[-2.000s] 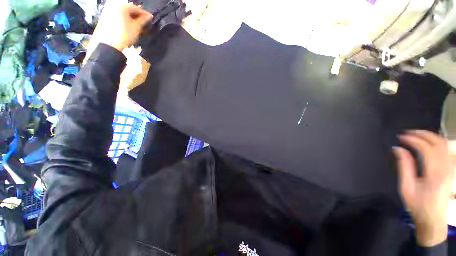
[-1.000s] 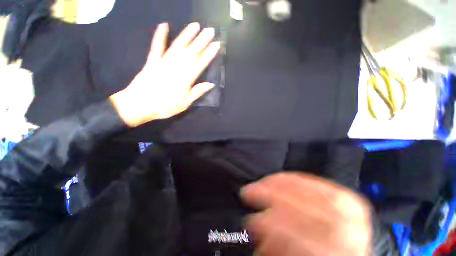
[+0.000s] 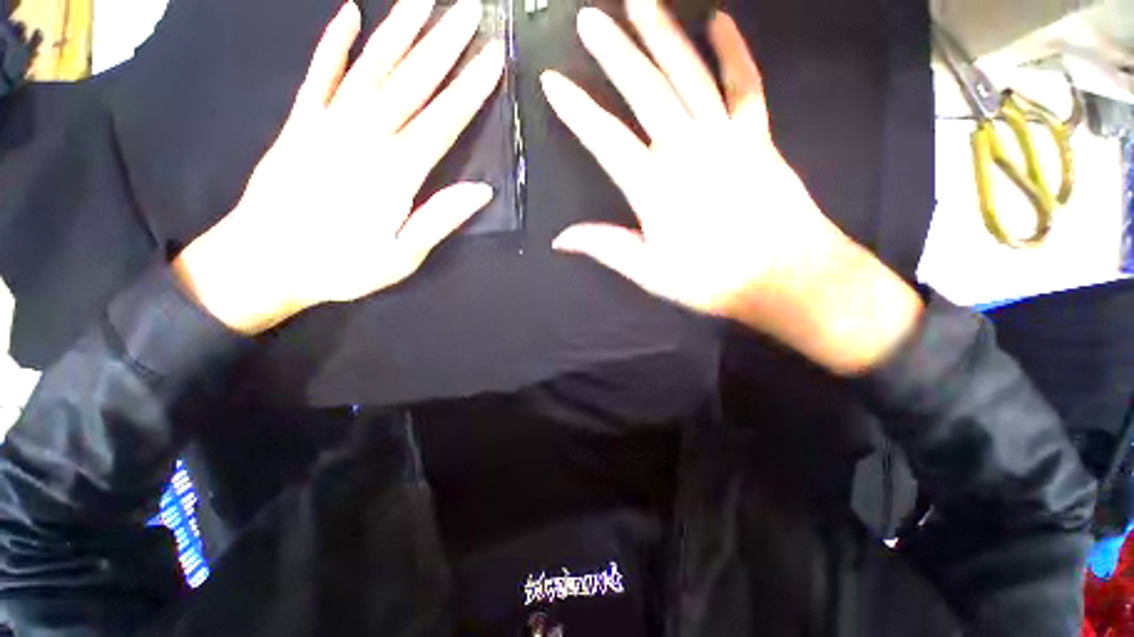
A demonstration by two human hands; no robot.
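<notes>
A large matte black garment panel [image 3: 423,336] lies spread in front of me, its near edge over my lap. A dark, slightly glossy strip or facing piece [image 3: 483,214] lies on it mid-panel, with a thin pale line along its right side. My left hand [image 3: 379,174] lies flat with fingers spread, partly over this piece. My right hand [image 3: 709,187] lies flat with fingers spread on the panel to the right of the line. Neither hand grips anything. A small bright metal part shows at the top edge between the hands; the rest of the machine is out of view.
Scissors with yellow loop handles [image 3: 1022,168] lie on the white table [image 3: 964,237] at the right. A wooden surface [image 3: 60,40] shows at the top left. A blue lattice basket [image 3: 187,529] is at the lower left. Black cloth [image 3: 1057,361] and something red are at the right.
My right hand has moved up from over my lap onto the panel. My left hand still lies flat beside the line. The view has shifted from the machine to the hands and panel.
</notes>
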